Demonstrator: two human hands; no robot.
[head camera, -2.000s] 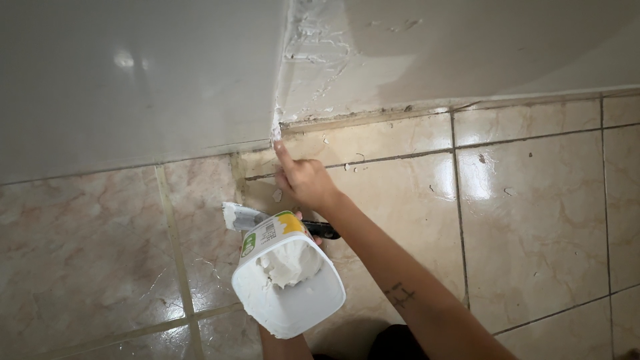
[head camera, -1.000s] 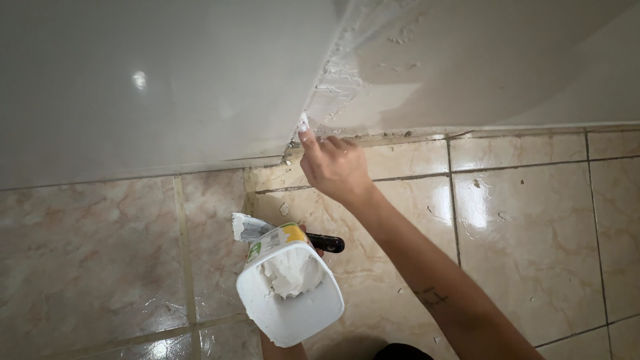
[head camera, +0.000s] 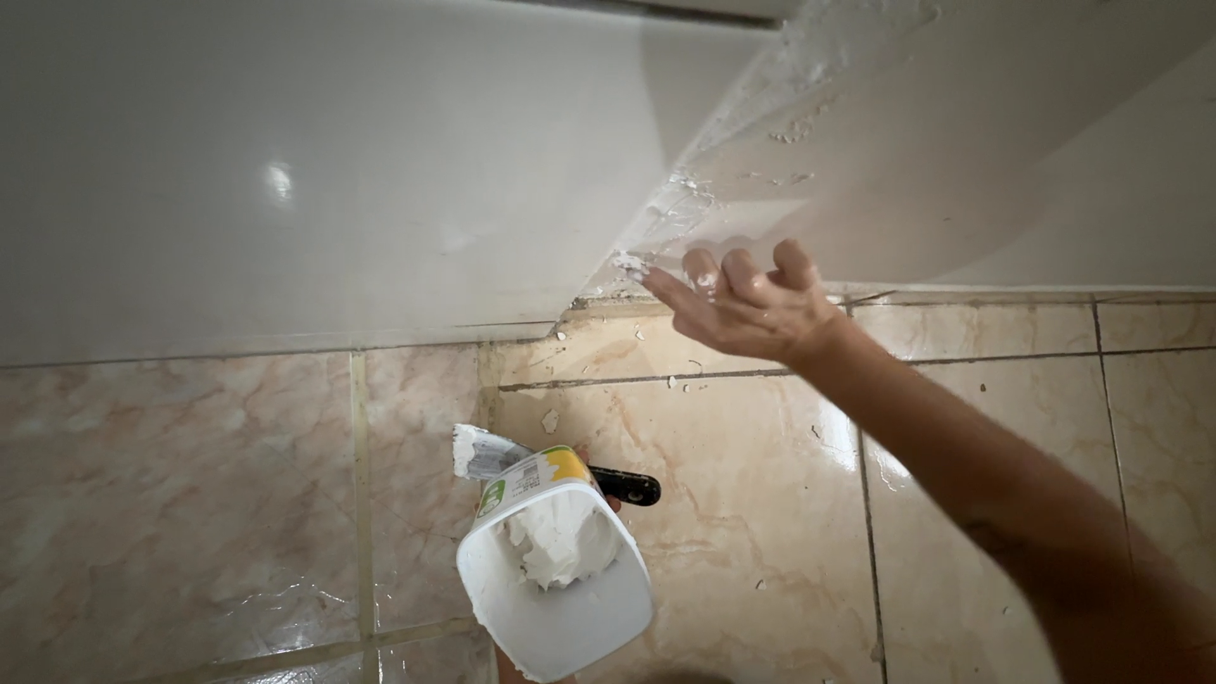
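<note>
My right hand (head camera: 750, 294) is raised at the foot of the wall corner (head camera: 646, 228), palm side partly up, its index fingertip at a dab of white filler paste (head camera: 629, 262) on the corner. The other fingers are loosely curled, with some paste on them. Below, my left hand (head camera: 615, 489) is mostly hidden behind a white plastic tub (head camera: 560, 627), which it holds tilted with the mouth toward me. White paste (head camera: 565, 541) lies inside. A putty knife (head camera: 489, 454) with a paste-smeared blade and black handle is held behind the tub, in the same hand.
Glossy walls (head camera: 285, 247) meet at the corner, with rough paste smears and pitted spots on the right one. Marbled floor tiles (head camera: 760, 494) with dark joints run along the wall base. Small white flakes (head camera: 550, 421) lie on the floor near the corner.
My right hand has turned from back side up to partly palm up, with its index fingertip still at the corner. My left hand keeps hold of the tub and knife.
</note>
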